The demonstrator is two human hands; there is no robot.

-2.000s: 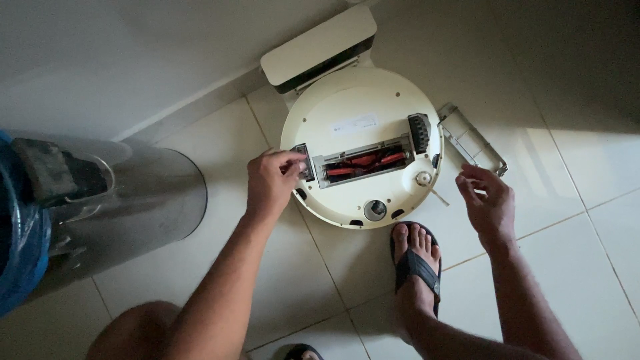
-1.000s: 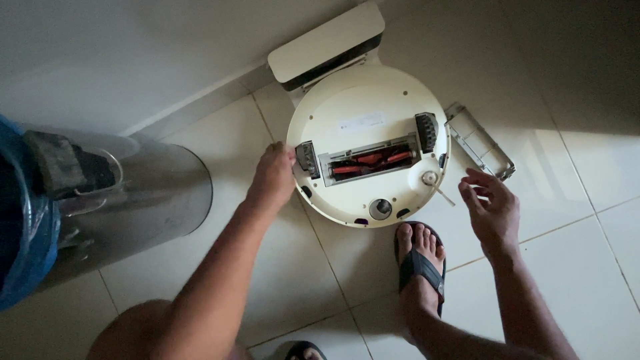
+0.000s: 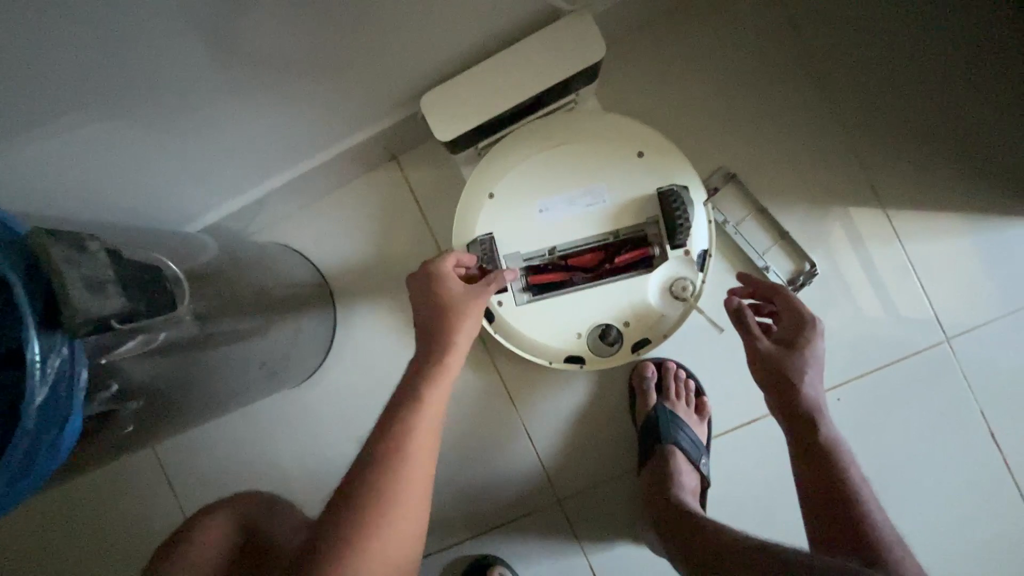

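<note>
A round white robot vacuum cleaner (image 3: pixel 560 176) lies upside down on the floor, its underside facing up. My left hand (image 3: pixel 456 296) is at its left wheel (image 3: pixel 486 252), with the thumb near the left end of the red roller brush (image 3: pixel 592 264), which sits in the brush slot. Whether the fingers hold anything cannot be told. My right hand (image 3: pixel 776 336) hovers to the right of the side brush (image 3: pixel 682 289), its fingers curled and apart, with nothing visible in them. A grey brush cover frame (image 3: pixel 764 228) rests on the tiles beyond the right hand, beside the cleaner.
A white docking station (image 3: pixel 516 80) stands by the wall behind the cleaner. At the left is a metal bin (image 3: pixel 232 312) with a blue plastic liner (image 3: pixel 52 384). My sandalled foot (image 3: pixel 672 416) is just below the cleaner on the tiled floor.
My left hand was at the left edge of the cleaner a second ago and now reaches further in, by the brush slot's left end. The right hand stays near the cover frame.
</note>
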